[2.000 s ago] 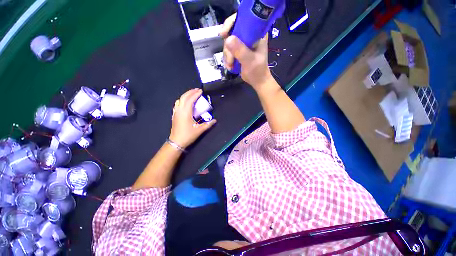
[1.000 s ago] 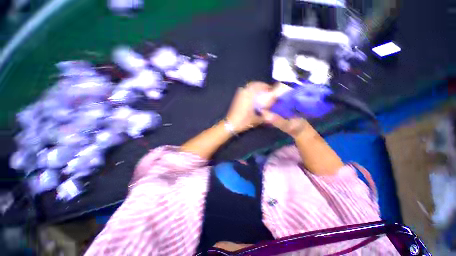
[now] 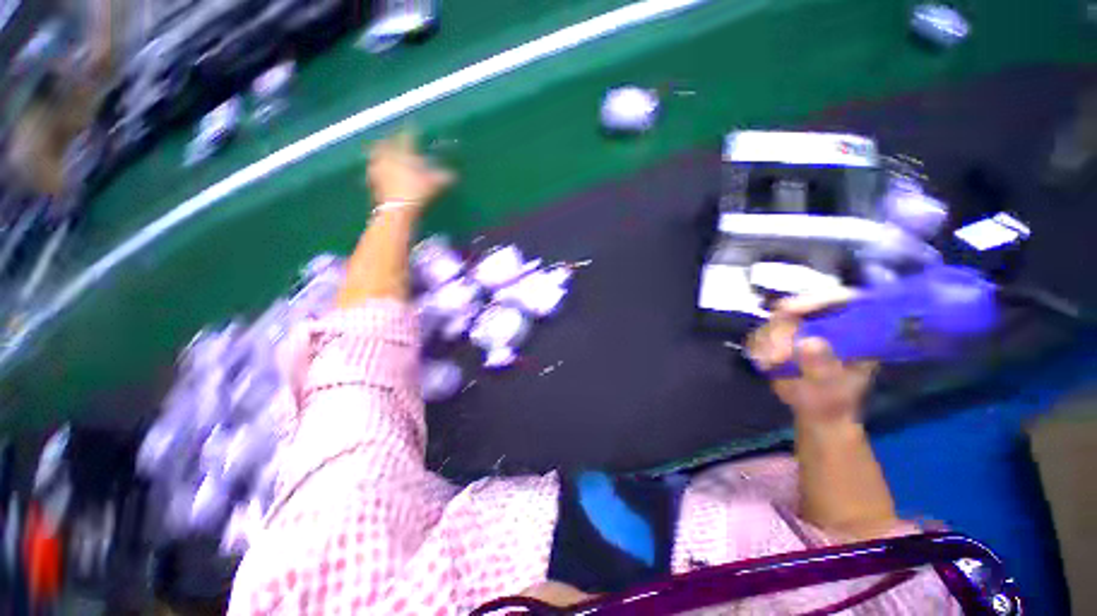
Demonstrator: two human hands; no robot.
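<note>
My left hand [image 3: 403,175] is stretched out over the green conveyor belt, blurred, thumb apart from the fingers, with nothing visible in it. My right hand [image 3: 824,367] is closed around the blue-violet electric screwdriver [image 3: 920,315], which lies sideways just in front of the screw feeder [image 3: 800,226]. The driver bit cannot be made out. A blurred pile of pale housing units [image 3: 223,421] lies at the left, partly behind my left sleeve. Several more housings [image 3: 499,325] lie right of my left forearm.
A single housing [image 3: 629,110] sits on the green belt [image 3: 517,157], and another [image 3: 940,24] at the top right. A white border line [image 3: 463,87] curves along the belt. A bright-faced dark object [image 3: 994,231] lies right of the feeder. Blue floor and cardboard [image 3: 1071,463] show lower right.
My left hand has left the screwdriver and the pale housing near it and reached forward over the belt. The screwdriver stays in my right hand. The view has swung left.
</note>
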